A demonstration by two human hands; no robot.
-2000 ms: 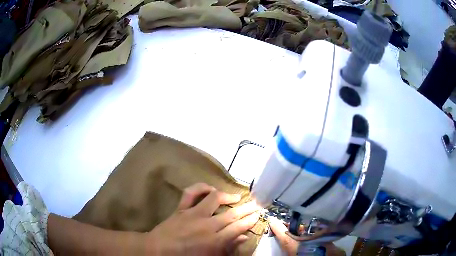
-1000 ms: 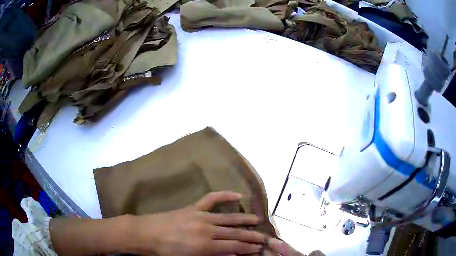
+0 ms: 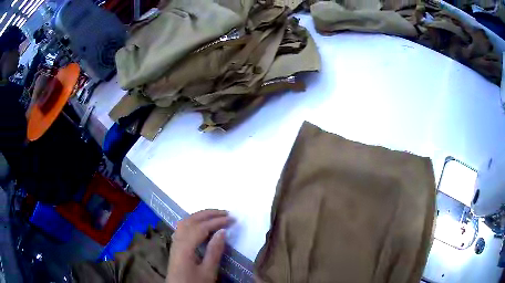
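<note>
A khaki-brown fabric panel [image 3: 354,210] lies spread on the white table, with soft creases and its lower end cut off by the picture's bottom edge. My left hand [image 3: 199,246] is at the table's front edge, left of the panel and apart from it. Its fingers are bent, with a gap to the thumb, and it holds nothing visible. My right hand is out of the picture. The sewing machine head [image 3: 491,185] is cut off at the right edge, beside the shiny needle plate [image 3: 457,226], right of the panel.
A loose heap of khaki pieces [image 3: 221,66], some with metallic teeth, lies at the table's far left. More pieces [image 3: 365,19] lie along the back edge. Beyond the table are an orange disc [image 3: 53,102], a red crate [image 3: 94,213] and brown fabric [image 3: 138,260] below the edge.
The view has swung left. The panel has come away from the machine and lies flatter. My left hand has let go of it and moved left; my right hand has left the picture.
</note>
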